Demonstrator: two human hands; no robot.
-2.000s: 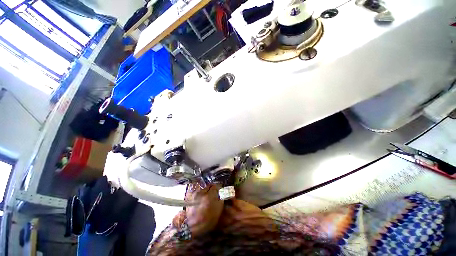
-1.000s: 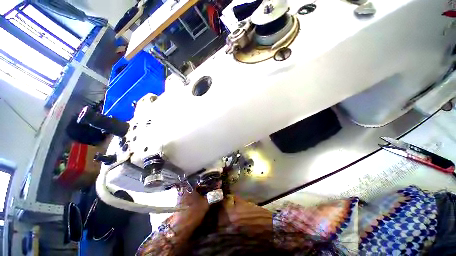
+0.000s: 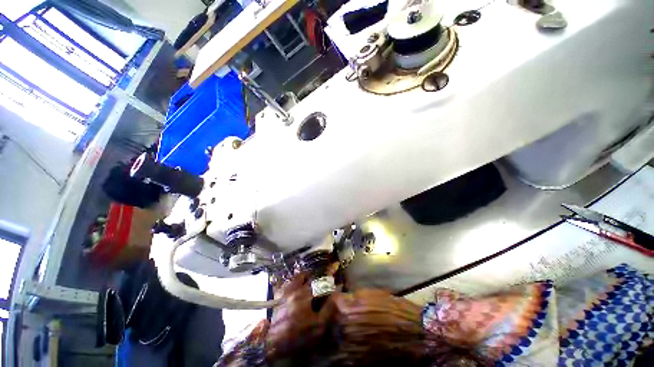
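The white sewing machine arm (image 3: 401,150) fills the middle of the view. My left hand (image 3: 294,315) and my right hand (image 3: 373,322) are close together at the needle area, at the bottom centre, blurred and partly cut off. The small metal parts of the sewing head (image 3: 308,265) hide the fingertips. What the fingers hold cannot be seen. A flat black panel (image 3: 459,195) lies on the silver bed plate (image 3: 430,247) under the arm, right of a bright lamp spot.
Snips with red-and-dark handles (image 3: 617,233) lie on the white tabletop (image 3: 531,269) at right. Dark pieces (image 3: 147,308) hang or lie at lower left. A blue bin (image 3: 204,118) and a red box (image 3: 118,233) stand beyond. A patterned sleeve (image 3: 502,322) crosses the table's front.
The view shifted left and down, then back again. Both hands stay at the needle area, and my right hand and the patterned sleeve now sit a little further right. The black panel stays under the arm.
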